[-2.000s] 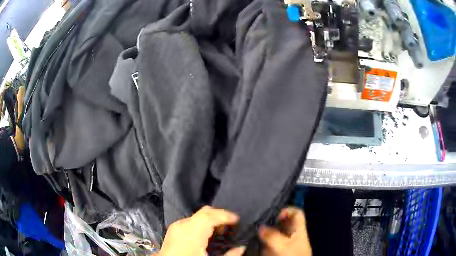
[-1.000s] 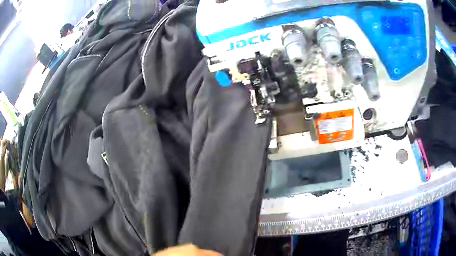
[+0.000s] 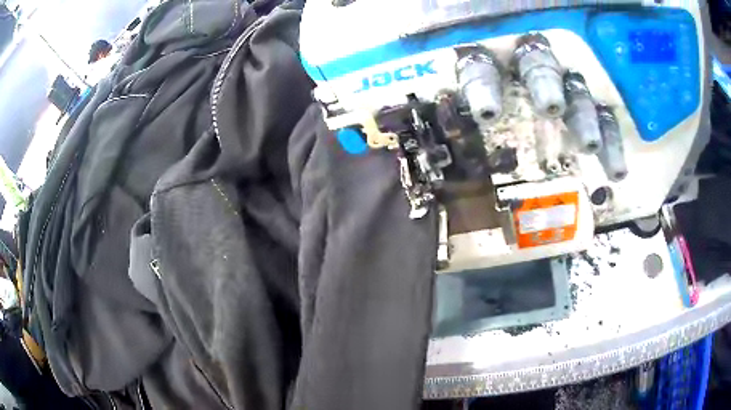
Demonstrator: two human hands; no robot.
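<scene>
A dark grey jacket (image 3: 232, 264) lies in a large heap over the left and centre. Its long flat sleeve or side panel (image 3: 369, 280) runs down from the presser foot (image 3: 417, 192) and past the bottom edge. The panel's right edge lies along the left side of the machine's front plate. The white and blue JACK overlock machine (image 3: 529, 96) stands at the right. Neither of my hands is in the picture.
A grey rectangular recess (image 3: 505, 296) lies below the foot, with black lint (image 3: 597, 268) beside it. A tape measure (image 3: 561, 380) follows the table's front edge. Blue baskets (image 3: 685, 372) are below right. A pink and blue tool (image 3: 685, 264) lies at right.
The view has swung up and left, so more of the machine shows. Both hands, seen earlier at the panel's lower end, have dropped out of the picture.
</scene>
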